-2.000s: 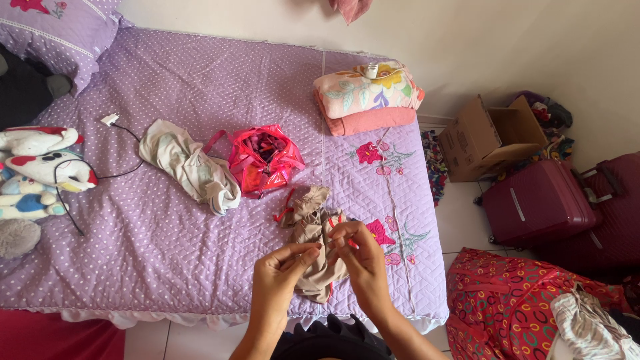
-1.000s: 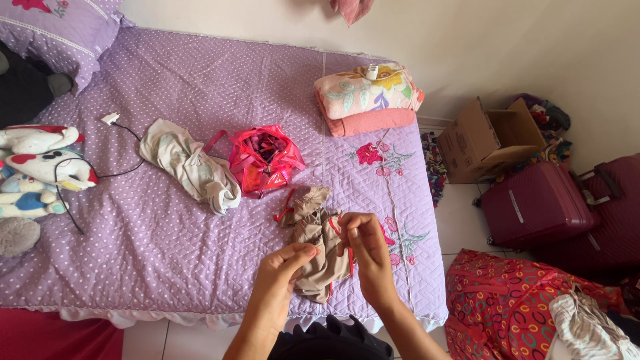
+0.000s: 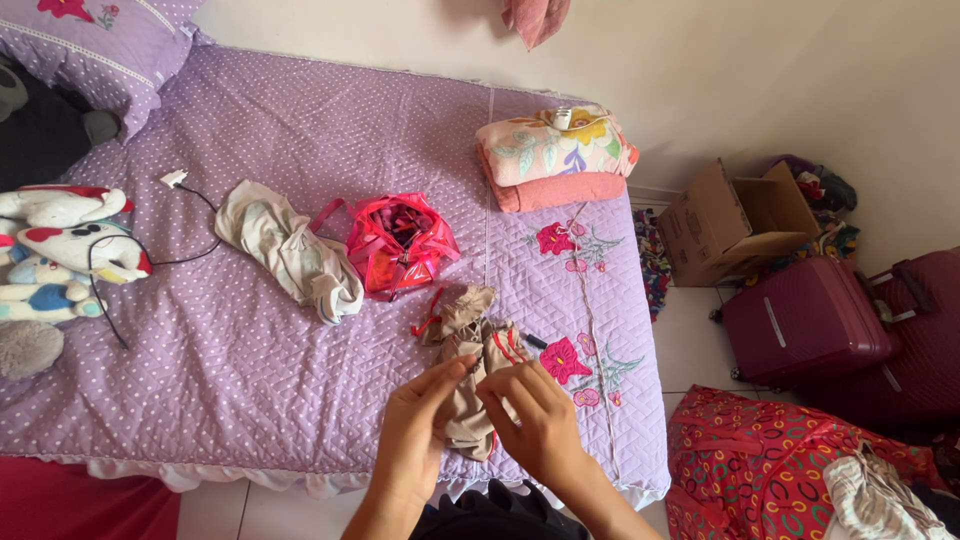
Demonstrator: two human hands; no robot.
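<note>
A beige cloth garment with red trim [image 3: 469, 416] lies crumpled on the purple quilted bedspread [image 3: 300, 405]. Over it, my left hand [image 3: 431, 405] has thumb and forefinger pinched at a tiny dark thing, too small to identify. My right hand [image 3: 529, 412] is just to its right, fingers curled; whether it holds anything cannot be told. A short black object [image 3: 535, 342] lies beside the garment. Behind it stands a translucent pink bag [image 3: 397, 251] filled with small dark items. A pale crumpled cloth [image 3: 281, 247] is left of the bag.
Folded blankets [image 3: 559, 157] with a white plug lie at the bed's far right corner. Plush toys [image 3: 60, 255] and a black cable [image 3: 187, 257] are at left. On the floor to the right are a cardboard box [image 3: 697, 232], maroon suitcases [image 3: 802, 322] and a red patterned bag [image 3: 735, 465].
My right hand has come down and toward my left hand, its fingers curling more. The short black object beside the garment now shows; my right hand was over that area before.
</note>
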